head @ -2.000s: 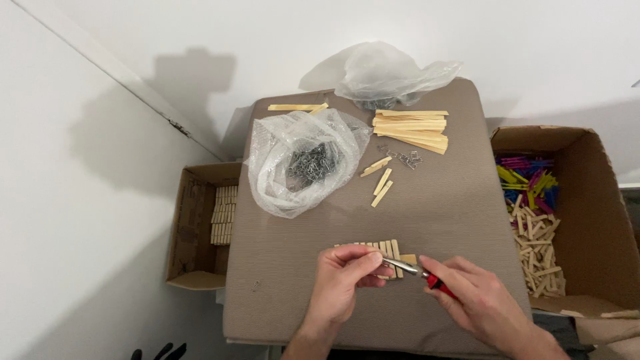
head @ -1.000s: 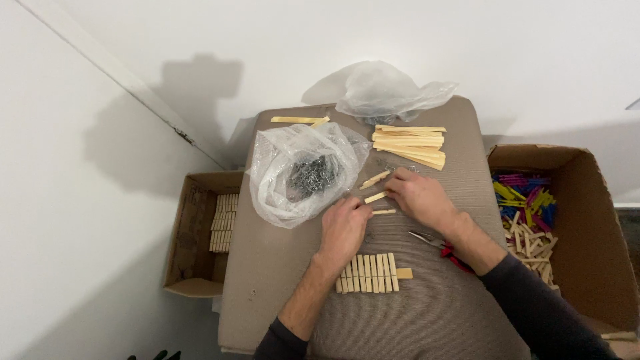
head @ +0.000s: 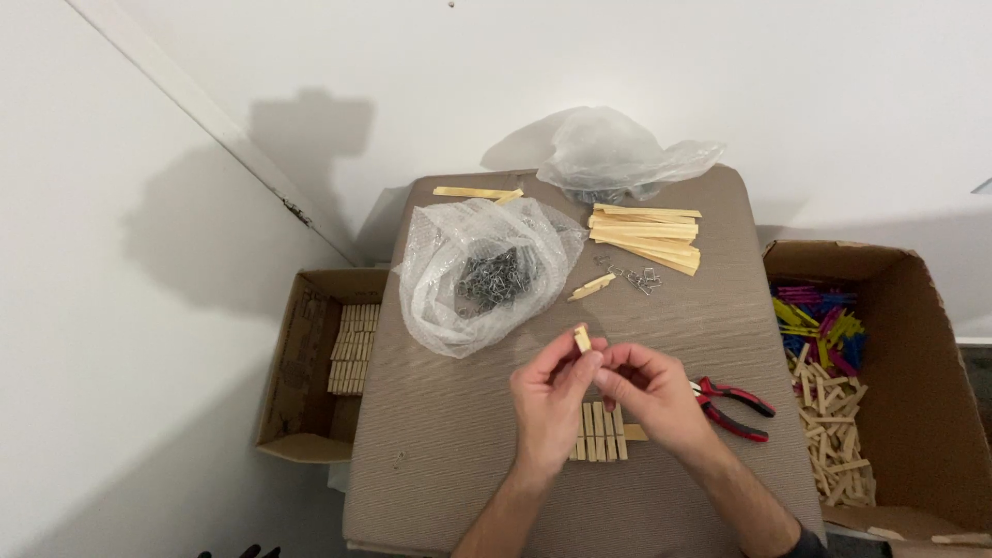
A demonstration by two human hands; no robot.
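My left hand (head: 552, 387) grips small wooden clothespin pieces (head: 582, 339) upright between thumb and fingers. Touching it on the right, my right hand (head: 643, 387) has its fingertips pinched together; whether they hold a spring is hidden. Below the hands lies a row of wooden clothespins (head: 599, 434) clipped on a flat wooden stick (head: 636, 432). Red and black pliers (head: 732, 408) rest to the right of my right hand. Beyond my hands are a wooden clothespin piece or pair (head: 591, 287), loose metal springs (head: 642, 278) and a bubble-wrap bag (head: 434, 310) with many springs (head: 500, 277).
Flat wooden sticks (head: 647, 232) lie at the cushioned surface's back right, near another plastic bag (head: 612, 159). More sticks (head: 477, 192) are back left. A left cardboard box (head: 283, 387) holds rows of clothespins; a right one (head: 918, 387) holds loose wooden and coloured pieces.
The pliers, earlier in my right hand, were let go and lie on the surface. My hands reached to the loose wooden pieces, then came back closer with pieces held in the left.
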